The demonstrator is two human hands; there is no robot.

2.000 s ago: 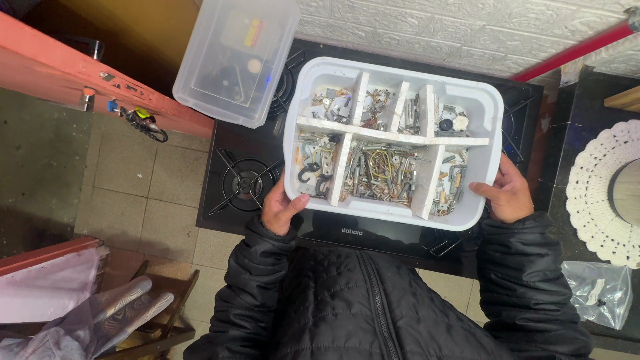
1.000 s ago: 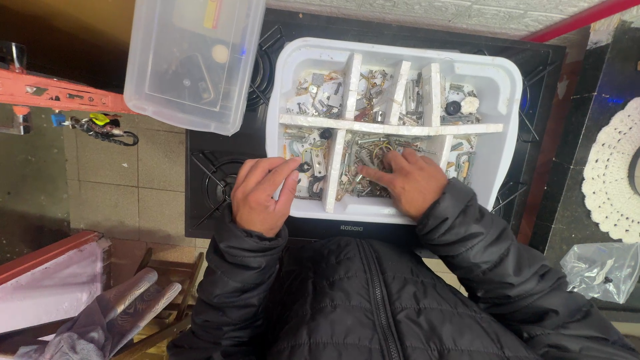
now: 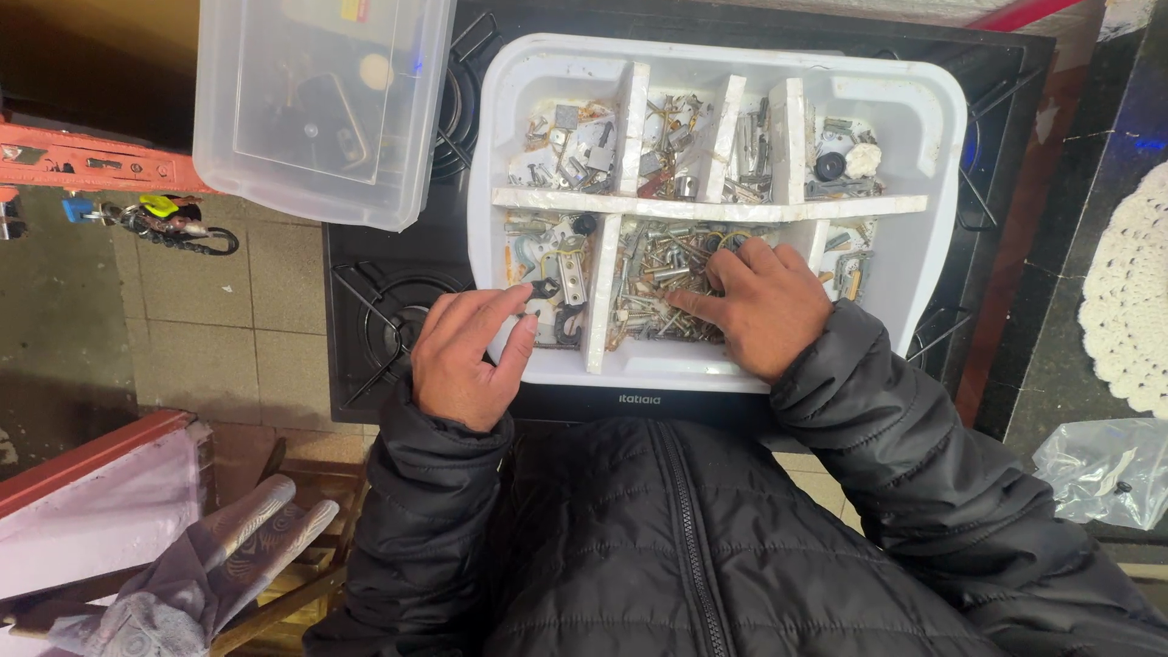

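A white plastic tub (image 3: 931, 228) divided by white foam strips (image 3: 712, 208) rests on a black gas cooktop. My right hand (image 3: 766, 306) reaches into the front middle compartment, its fingers among loose screws and small metal hardware (image 3: 652, 306); whether anything is between them cannot be told. My left hand (image 3: 470, 356) is at the tub's front left edge, thumb and fingers apart, fingertips beside a small black part (image 3: 545, 288) in the front left compartment. Near it lie a metal strip with holes (image 3: 571, 276) and a black hook-shaped piece (image 3: 568, 324).
A translucent plastic box (image 3: 319, 196) overlaps the back left of the cooktop (image 3: 365, 219). Keys (image 3: 173, 222) hang from an orange metal door at the left. A crocheted doily (image 3: 1131, 292) and a clear plastic bag (image 3: 1109, 474) lie on the dark counter at the right.
Two seconds ago both hands held the tub's sides; since then they have let go and moved to its front compartments. Over the last second my right hand has stayed among the screws.
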